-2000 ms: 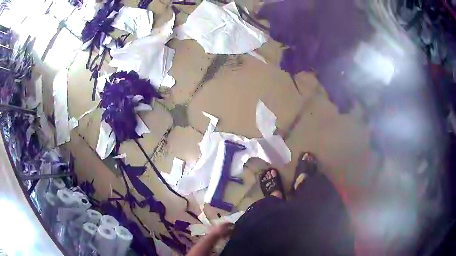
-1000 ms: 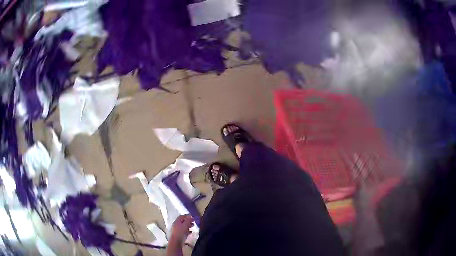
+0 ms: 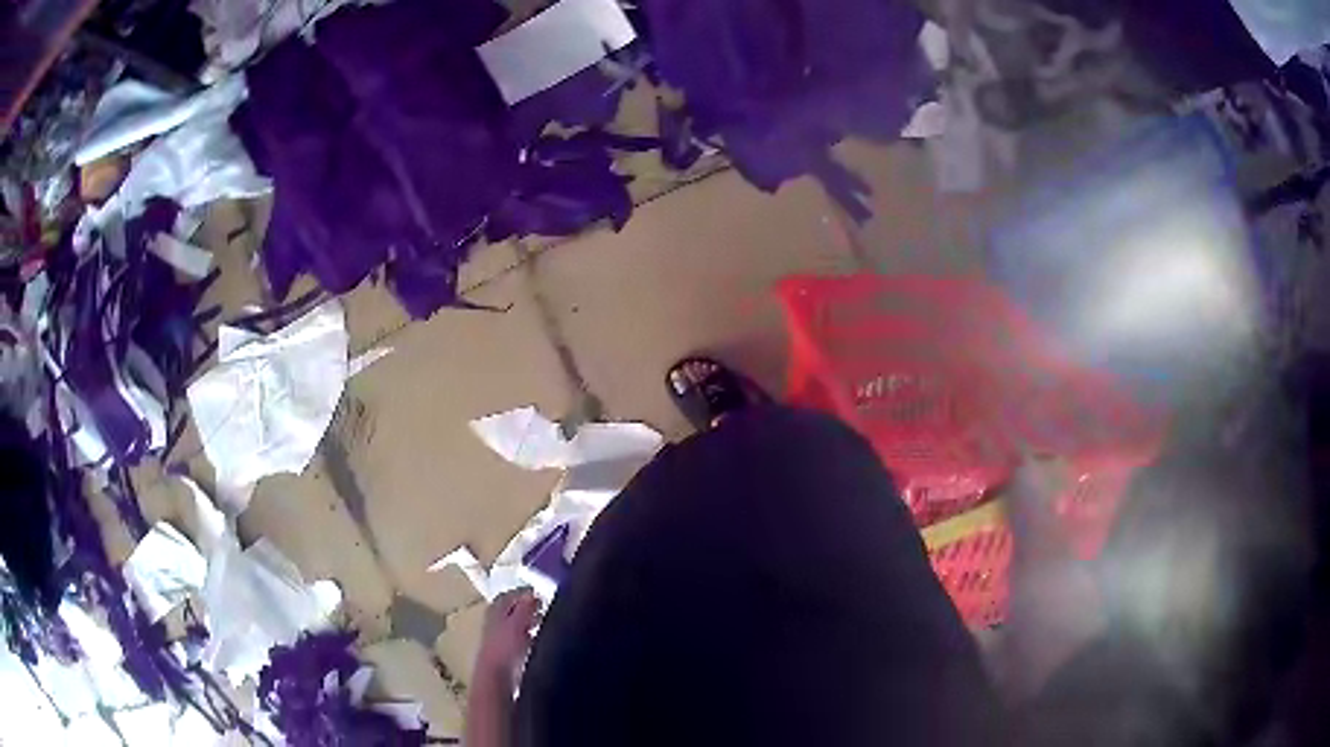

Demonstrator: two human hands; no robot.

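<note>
My left hand (image 3: 506, 620) hangs low beside my dark-clothed leg. It is small and blurred, and its grip is unclear. Torn white paper (image 3: 584, 447) and a bit of purple fabric (image 3: 547, 555) lie on the floor near it, partly hidden by my leg. A red crate (image 3: 934, 350) stands close on my right, with a yellow strap (image 3: 963, 523) across its near part. The crate's right side is hazy. My right hand cannot be made out in the blurred lower right.
Large purple fabric pieces (image 3: 372, 139) lie ahead on the tiled floor (image 3: 452, 394). White sheets (image 3: 270, 394) and purple scraps (image 3: 328, 693) lie to the left. A blurred blue-edged thing (image 3: 1138, 234) is beyond the crate. One sandaled foot (image 3: 708, 391) shows.
The view has turned right since the first frame, bringing the red crate into view. My leg now covers more of the white paper and purple fabric, and only one foot shows.
</note>
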